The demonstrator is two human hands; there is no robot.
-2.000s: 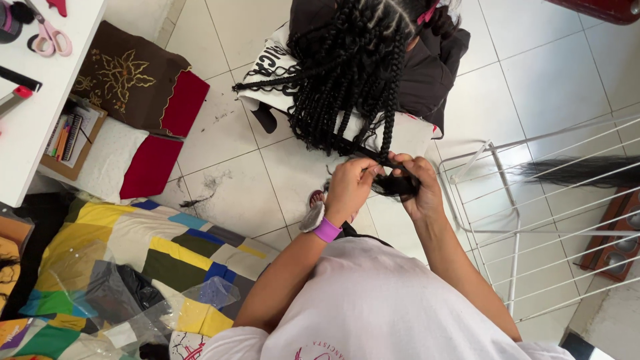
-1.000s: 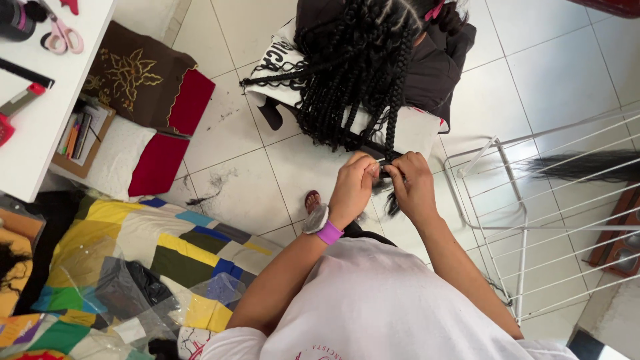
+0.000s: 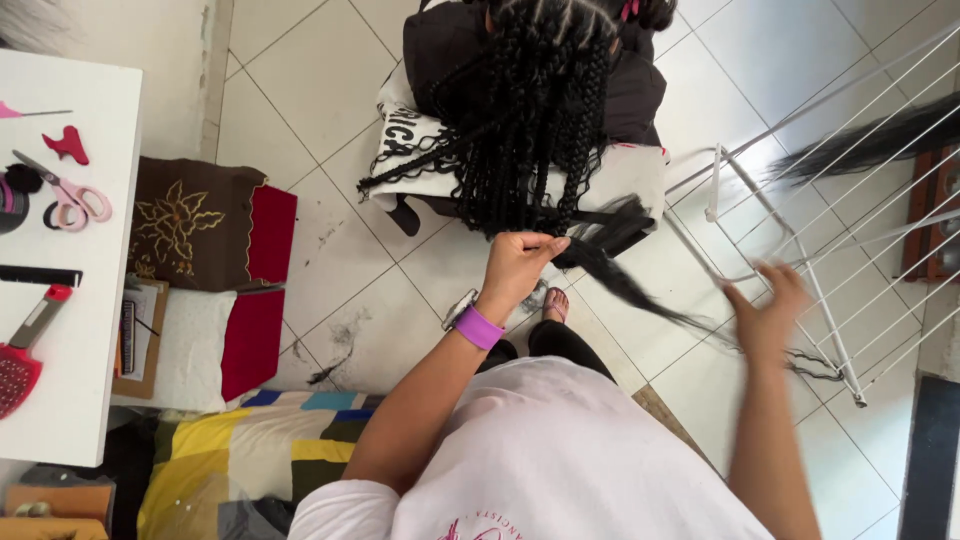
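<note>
A seated person's head, seen from above and behind, has many black box braids hanging down over a chair back. Near the braids' lower ends, my left hand pinches black hair between thumb and fingertips. From that pinch a loose, unbraided length of black hair trails to the right and thins out. My right hand is off to the right, blurred, its fingers apart, near the wispy end of that hair. A white cloth with black lettering lies over the chair back.
A white folding drying rack stands at right with loose black hair across it. The white table at left carries pink scissors, a comb and a red hairbrush. Below lies a patchwork cover.
My right hand has moved away to the right from beside my left hand and its fingers have spread. The loose hair now stretches out to the right. My left hand still pinches near the braid ends.
</note>
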